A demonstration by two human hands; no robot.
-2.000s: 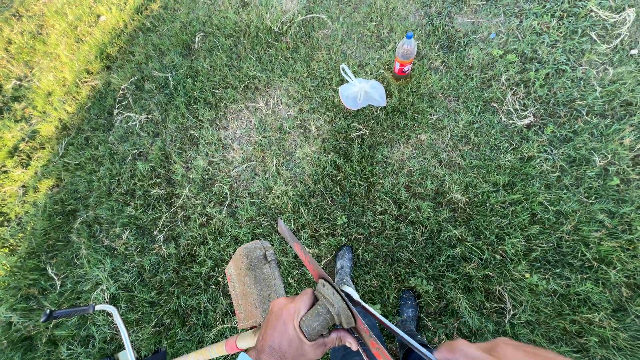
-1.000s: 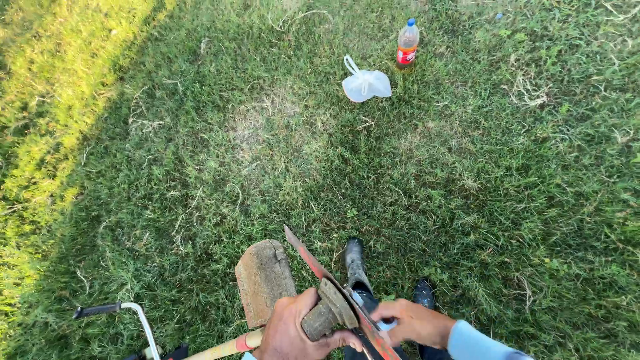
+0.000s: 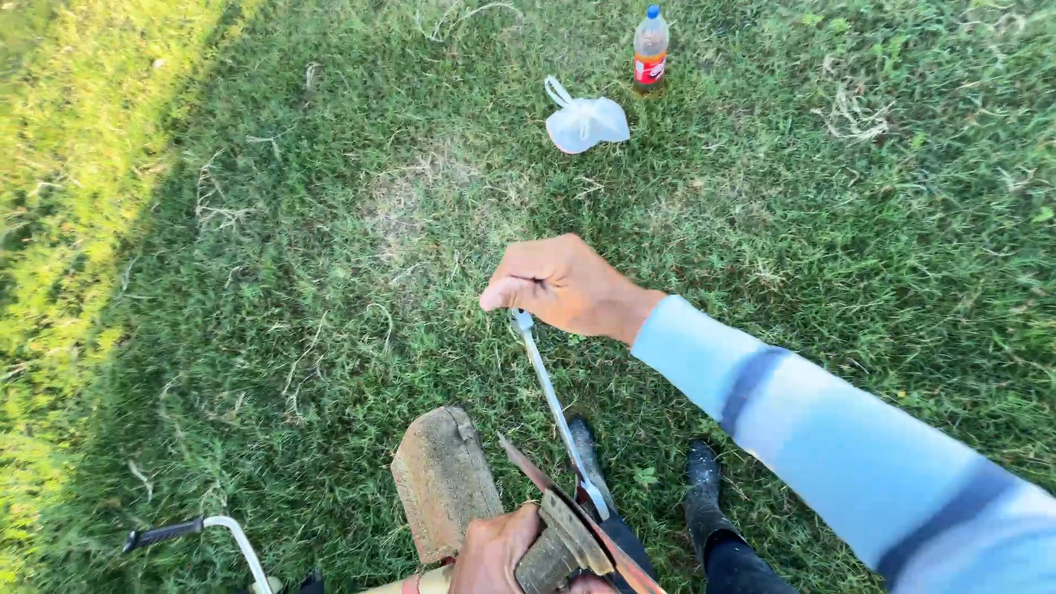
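At the bottom middle, my left hand grips the dirty gear head of a brush cutter. A flat reddish metal blade is mounted on it, its tip pointing up and left. My right hand, in a light blue sleeve, is closed around the upper end of a long metal wrench. The wrench slopes down to the far side of the blade, near its centre; its exact contact there is hidden. A dirt-covered guard sits left of the blade, beside the pale shaft.
A tied white plastic bag and a soda bottle with a blue cap stand on the grass ahead. A black-gripped handlebar is at lower left. My dark boots are below.
My right hand has moved from beside the blade up and forward, and the wrench now rises from the blade toward it. My left hand has stayed on the gear head.
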